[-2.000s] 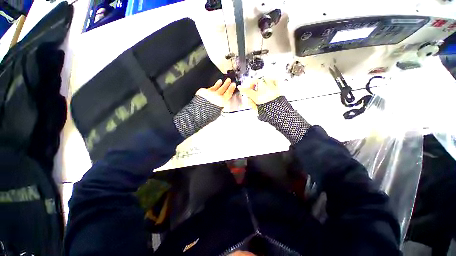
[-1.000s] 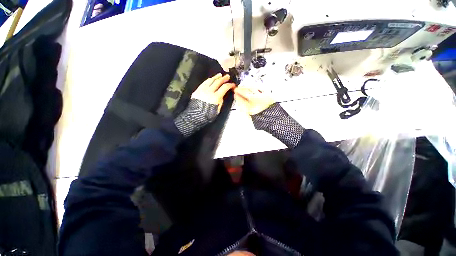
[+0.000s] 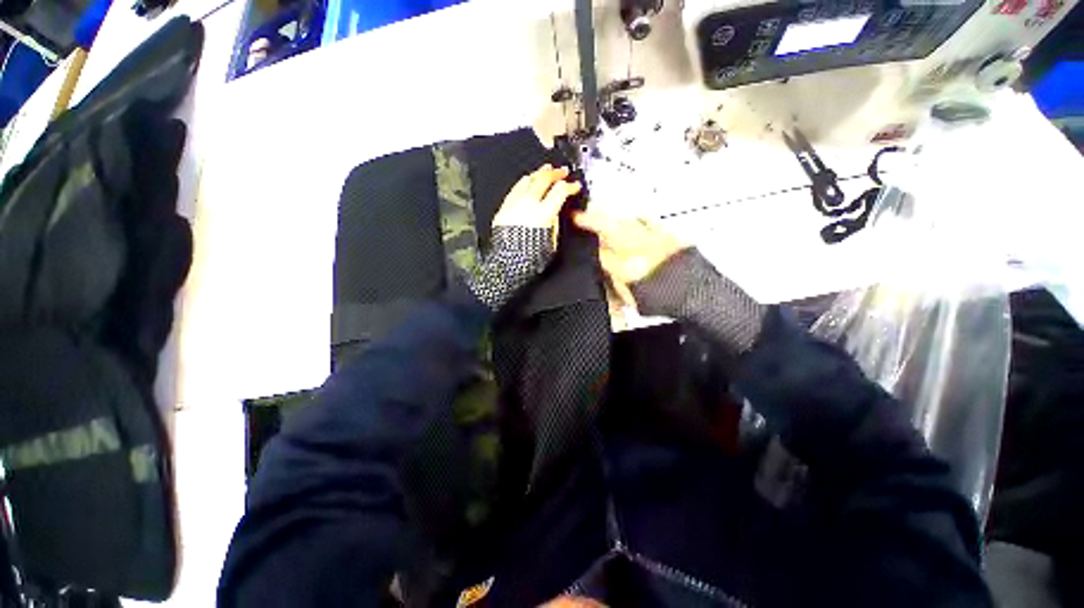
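Observation:
The black mesh panel (image 3: 398, 238) with a camouflage stripe lies on the white table and hangs over its front edge toward my lap. Its right edge is at the presser foot (image 3: 583, 149) of the sewing machine. My left hand (image 3: 535, 200) lies on the panel beside its right edge, fingers near the presser foot. My right hand (image 3: 628, 247) is on the panel's edge just right of the left hand, with fingertips at the fabric. The needle point is too blurred to tell.
Black panels with camouflage stripes (image 3: 71, 297) are heaped at the left. Small scissors (image 3: 818, 172) and a black-handled tool (image 3: 850, 226) lie right of the needle. Clear plastic (image 3: 915, 368) hangs over the right table edge. The machine's control panel (image 3: 820, 36) is above right. A blue bin (image 3: 380, 14) is behind.
The panel has turned from slanting left to lying nearly straight toward me, its lower part now over the table edge. Both hands stay at the presser foot. The view has shifted slightly.

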